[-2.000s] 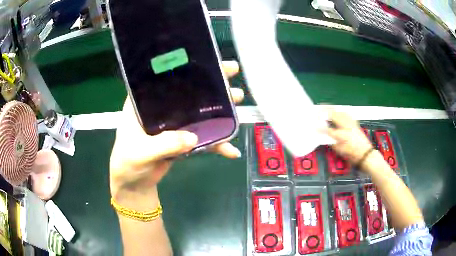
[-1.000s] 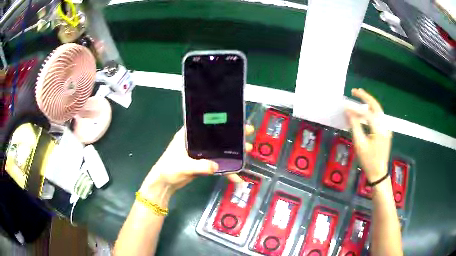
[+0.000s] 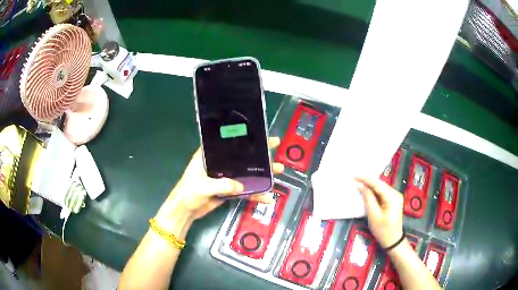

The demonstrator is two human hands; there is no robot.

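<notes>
My left hand [image 3: 193, 195] holds a smartphone [image 3: 234, 127] upright, its dark screen showing a green bubble. My right hand [image 3: 384, 212] is at the lower right edge of a long white label sheet [image 3: 375, 113], with thumb and finger at its edge. The sheet runs up past the top of the picture and covers part of a clear blister tray [image 3: 218, 249]. Red device housings [image 3: 303, 136] with black rings lie in the tray's pockets in two rows. Whether a label is on my right fingertips cannot be seen.
A pink desk fan [image 3: 57, 73] stands at the left, beside a small white bottle [image 3: 116, 59]. White items [image 3: 90, 173] and a yellow-and-black object [image 3: 14, 164] lie below it. A green conveyor belt [image 3: 227, 28] with a white edge strip crosses behind the bench. Grey and black parts are at the top right.
My right hand has moved left and down to the sheet's lower edge. The sheet's lower end now hangs further left and lower over the tray. The phone stays in my left hand.
</notes>
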